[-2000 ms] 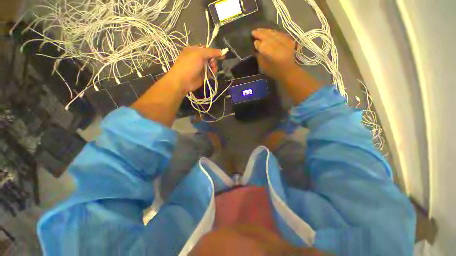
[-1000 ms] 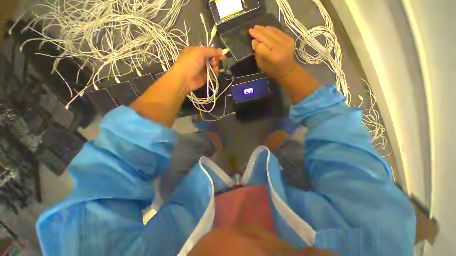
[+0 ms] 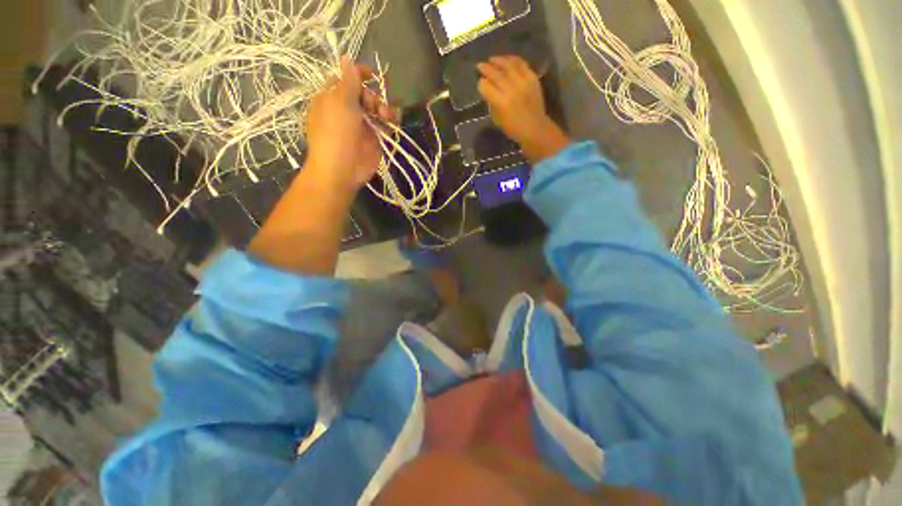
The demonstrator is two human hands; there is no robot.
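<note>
My left hand [image 3: 346, 124] holds a looped bunch of white cables [image 3: 410, 178] beside the tangled cable bundle. My right hand [image 3: 512, 97] rests with bent fingers on a dark handheld unit [image 3: 463, 84] in the black tray; whether it grips the unit I cannot tell. A white plug [image 3: 437, 97] sits at this unit's left edge. Below it is another dark unit [image 3: 485, 140], then a unit with a lit blue-purple screen [image 3: 500, 185] and a thin lead at its left side. At the top is a unit with a white, yellow-edged rectangle [image 3: 465, 18].
A tangled white cable mass [image 3: 232, 69] lies at upper left over black trays [image 3: 232, 203]. A looped cable hank [image 3: 653, 84] lies at right beside the curved pale wall [image 3: 791, 128]. A brown box [image 3: 836, 420] is at lower right. Dark stacked items [image 3: 89, 287] are at left.
My left hand has moved up and left, away from the units, with the cable bunch. A plug now shows at the unit's left edge under my right hand. The view has shifted slightly.
</note>
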